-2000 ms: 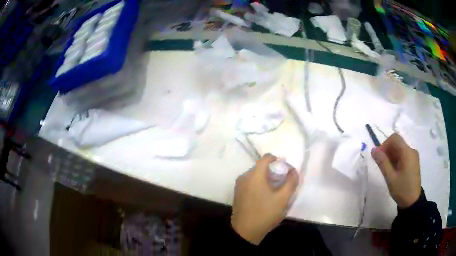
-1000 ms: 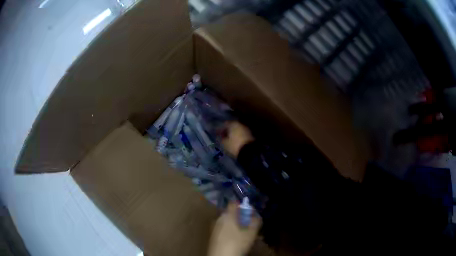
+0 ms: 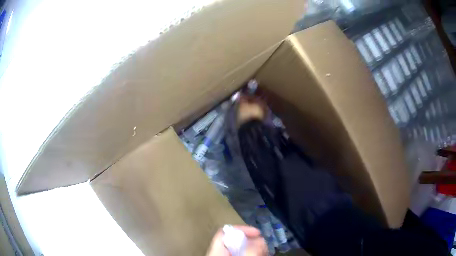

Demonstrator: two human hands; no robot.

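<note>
An open cardboard carton [image 3: 160, 185] fills the middle. Many small clear-white tubes [image 3: 205, 147] with blue marks lie jumbled inside it. My right hand [image 3: 251, 109] is deep in the carton near its far corner, small and blurred, with the dark sleeve covering part of the tubes. I cannot tell whether it holds anything. My left hand [image 3: 252, 245] is at the bottom edge, partly cut off, closed around a whitish tube [image 3: 235, 240] whose end points up, in front of the carton's near part.
The white-covered bench [image 3: 45, 85] runs along the left, very bright. A grey rack or tray with rows of pale items [image 3: 400, 75] is beyond the carton at right. A red object [image 3: 446, 175] and a blue object [image 3: 440, 225] are at the right edge.
The view has turned from the bench down to the carton. My right hand has left the dark tool's place at the bench and now reaches further towards the carton's far corner. My left hand keeps the whitish tube.
</note>
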